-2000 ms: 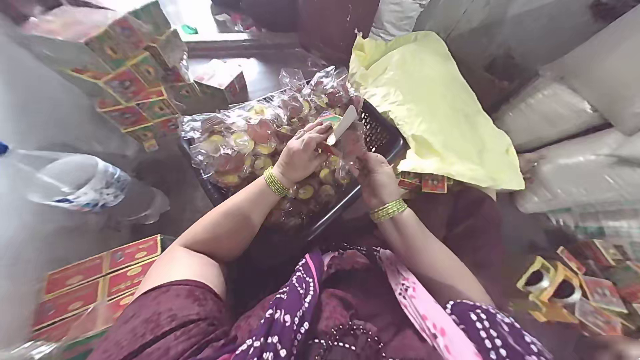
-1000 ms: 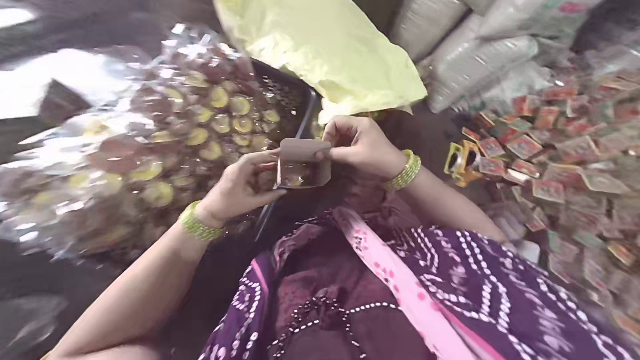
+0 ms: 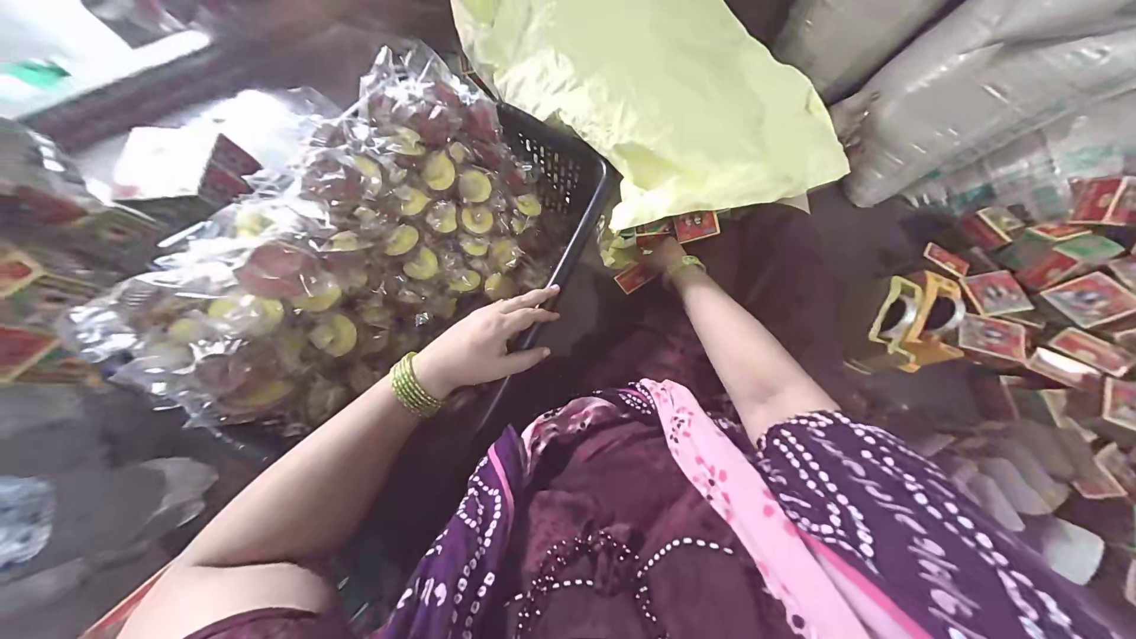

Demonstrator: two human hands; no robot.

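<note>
My left hand rests with fingers apart on the near rim of a black plastic basket, holding nothing. Clear plastic bags of small round items with yellow tops fill the basket. My right hand reaches to the mouth of a pale yellow sack, among small red printed boxes. Its fingers are partly hidden, so whether they grip a box cannot be told.
Many small red boxes lie scattered on the floor at the right, beside yellow cut-out card pieces. White wrapped bundles stand at the upper right. More boxes are stacked at the left, near a white-topped box.
One second ago both hands held a small open box in front of the basket; it is no longer seen in them. My left hand is now at the rim, and my right hand has moved to the sack's mouth.
</note>
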